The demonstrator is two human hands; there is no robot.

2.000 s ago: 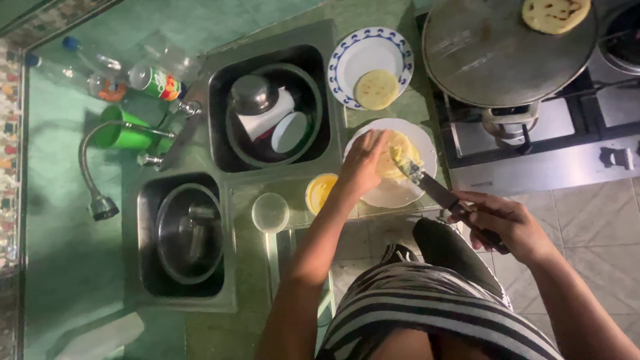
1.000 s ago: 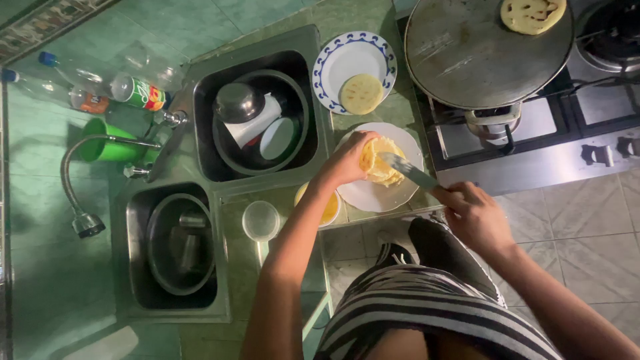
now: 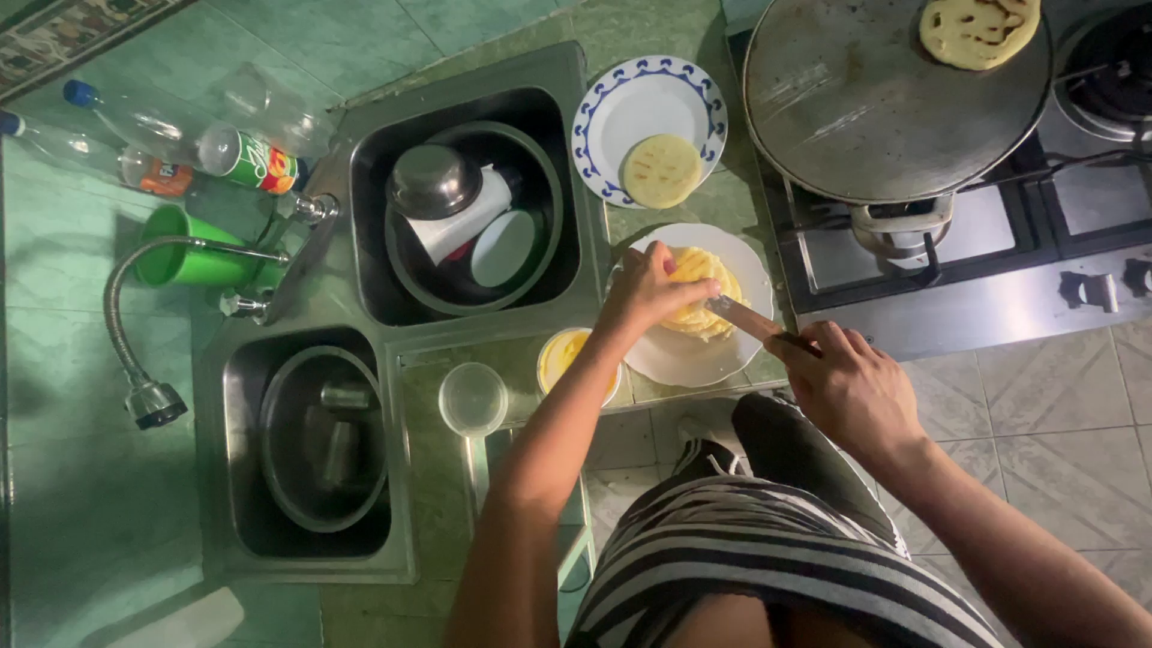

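Observation:
My right hand (image 3: 846,382) grips the dark handle of a table knife (image 3: 742,317), whose blade reaches over a yellow-topped arepa (image 3: 697,270) on a white plate (image 3: 751,351). At the blade's tip is the thumb of my left hand (image 3: 652,292); the fingers lie at the arepa's left edge, and whether they grip it is not clear. A tub of yellow spread (image 3: 562,353) stands partly behind my left forearm. Farther back, a plain arepa (image 3: 662,171) lies on a blue-rimmed plate (image 3: 621,85).
A round griddle (image 3: 891,108) on the gas stove (image 3: 990,297) bears another arepa (image 3: 979,31). At left, a double sink (image 3: 360,328) holds basins and dishes. Plastic bottles (image 3: 261,162), a green cup (image 3: 193,252) and a flexible faucet (image 3: 121,315) stand behind it. A clear round lid or cup (image 3: 472,400) is near the counter edge.
The knife blade has moved off the middle of the arepa towards its near edge, by my left thumb. Two seconds ago, a pale lump showed on the blade.

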